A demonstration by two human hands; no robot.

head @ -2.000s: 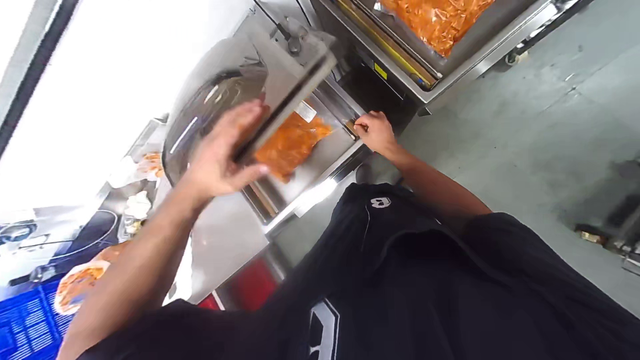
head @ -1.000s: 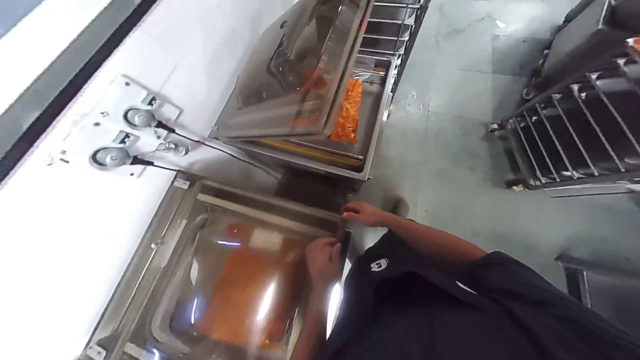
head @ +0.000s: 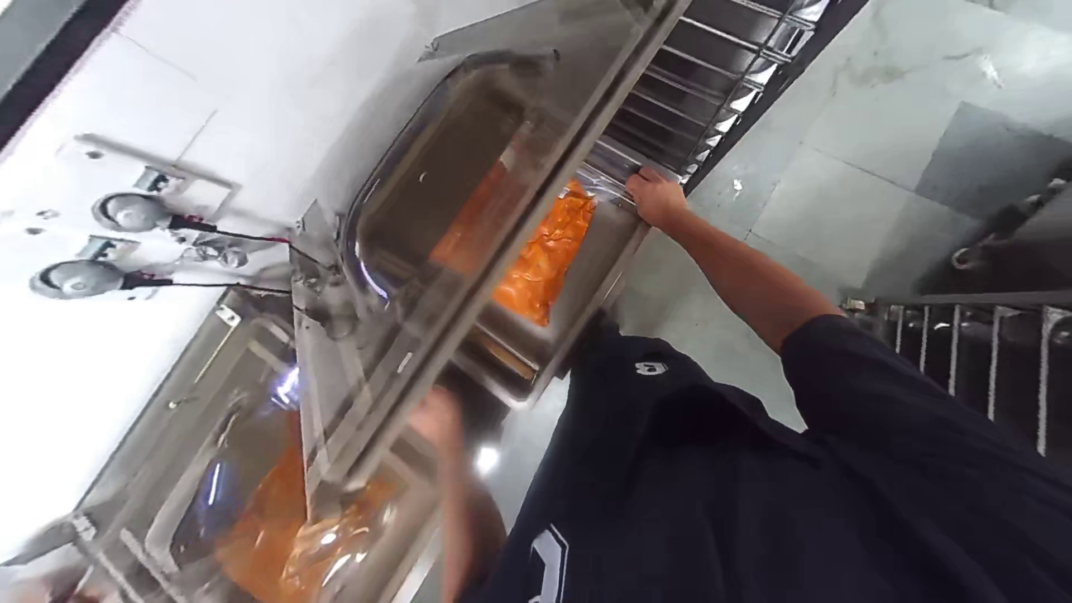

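Observation:
A vacuum chamber sealer with a raised clear lid (head: 444,184) stands at the centre, an orange-filled plastic bag (head: 548,260) lying in its steel chamber. My right hand (head: 657,197) is at the chamber's far right end, its fingers on the bag's clear open end or the bar beneath; which one I cannot tell. My left hand (head: 440,419), blurred, is by the near lower edge of the lid, and whether it touches the lid is unclear. At the lower left, a second sealer's clear lid (head: 209,494) is down over another orange-filled bag (head: 327,544).
Two round metal fittings (head: 134,211) with dark cables are on the white wall at the left. A wire rack (head: 703,75) stands beyond the open sealer, and another rack (head: 988,360) is at the right. Grey floor (head: 846,184) shows between them.
The view has shifted toward the second sealer. The first sealer's lid, raised two seconds ago, is down. My right hand has moved from between the machines to the far end of the open chamber.

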